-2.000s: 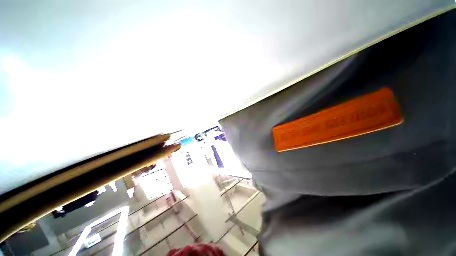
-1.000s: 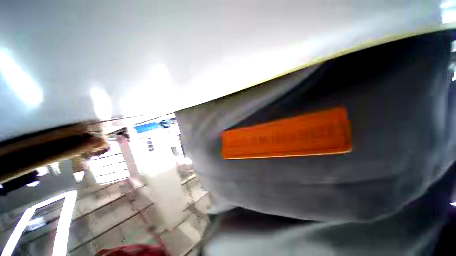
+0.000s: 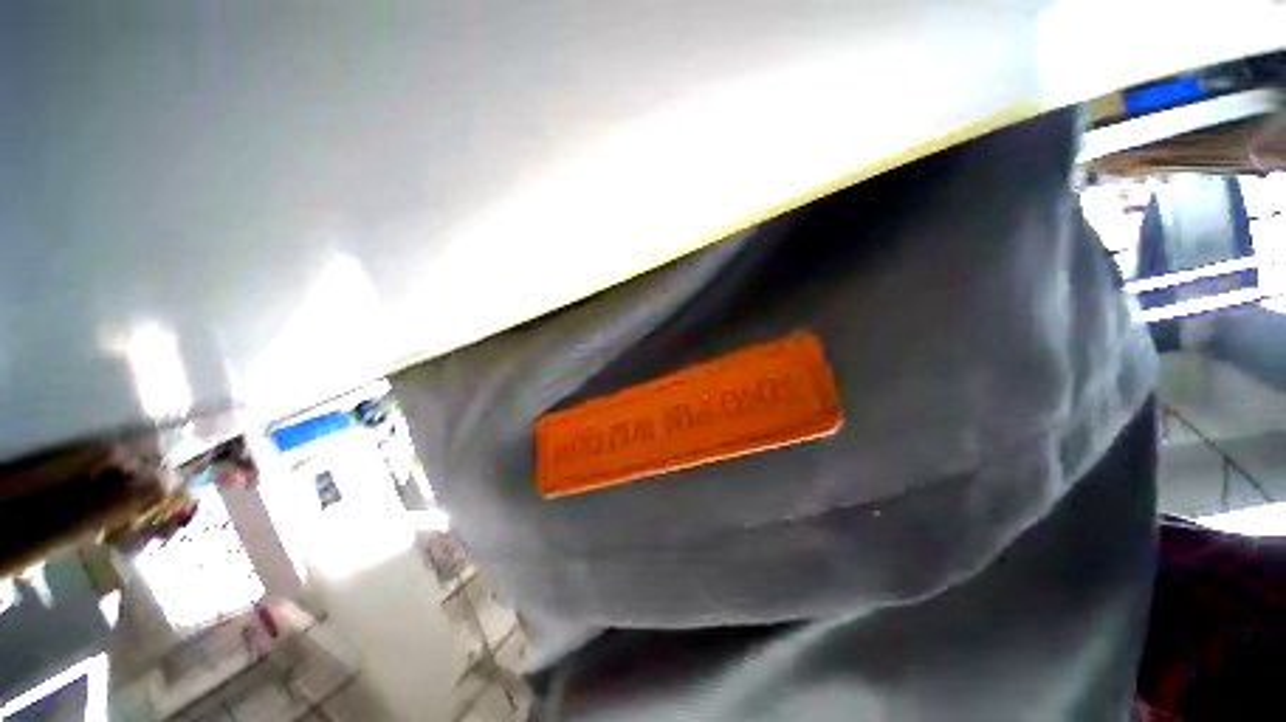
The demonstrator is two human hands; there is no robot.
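Note:
Neither of my hands shows clearly in the frame. Nearest in front is the white table top (image 3: 466, 155), with a thin yellowish edge, filling the upper part of the view. Below its edge is my dark grey apron (image 3: 931, 423), with an orange patch (image 3: 688, 415) bearing faint dark lettering. Brown layered material (image 3: 64, 515), blurred and dark, lies at the left rim; I cannot tell exactly what it is.
A tiled floor (image 3: 367, 642) and a bright blown-out area show at the lower left. A blue object (image 3: 310, 429) is beyond the apron. At the right are white rails (image 3: 1199, 289), brown material (image 3: 1213, 153) and dark red cloth (image 3: 1220, 621).
The view has swung, so the apron and orange patch have moved left in the picture. The brown material has slid toward the left rim, and more background shows at the right.

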